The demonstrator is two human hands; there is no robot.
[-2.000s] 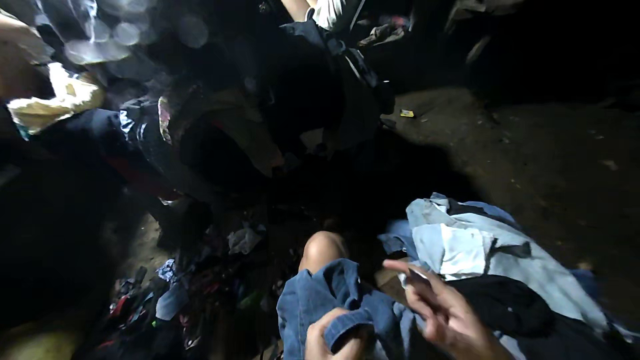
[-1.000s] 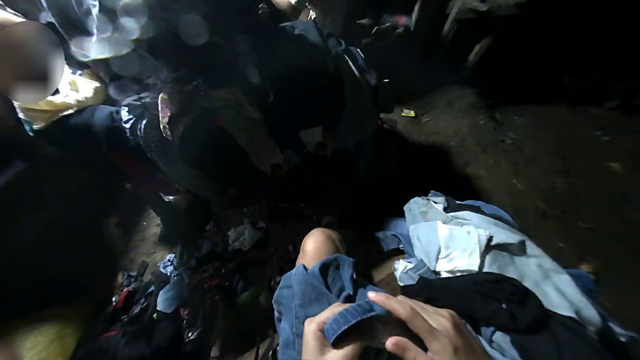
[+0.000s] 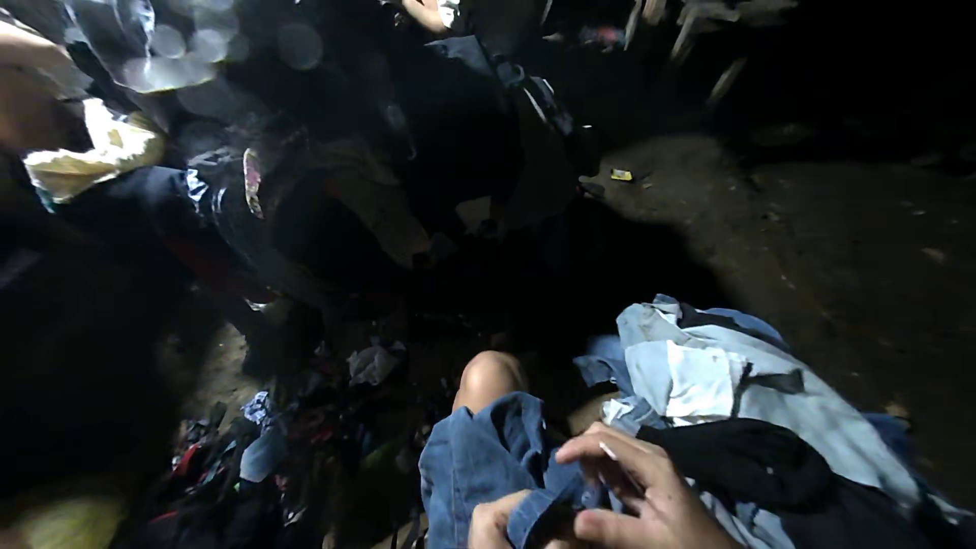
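A piece of blue denim cloth (image 3: pixel 465 465) lies over my bent leg, its knee (image 3: pixel 492 377) bare above it. My left hand (image 3: pixel 499 522) grips a folded edge of the denim at the bottom of the view. Just to the right, my right hand (image 3: pixel 640 488) is raised over the denim with its fingers curled. Something thin and pale, too small to name, shows at its fingers. Whether that hand pinches it cannot be told.
Pale blue garments (image 3: pixel 793 412) with a white patch (image 3: pixel 698 377) and a black cloth (image 3: pixel 747 461) are heaped at the right. Mixed scraps of cloth (image 3: pixel 263 457) lie lower left. Another person's arm is at the upper left, near a yellowish cloth (image 3: pixel 99 156). A small yellow item (image 3: pixel 621 175) lies on the ground.
One second ago my right hand lay flatter on the denim beside my left hand; now it is lifted with its fingers curled. My left hand keeps hold of the denim.
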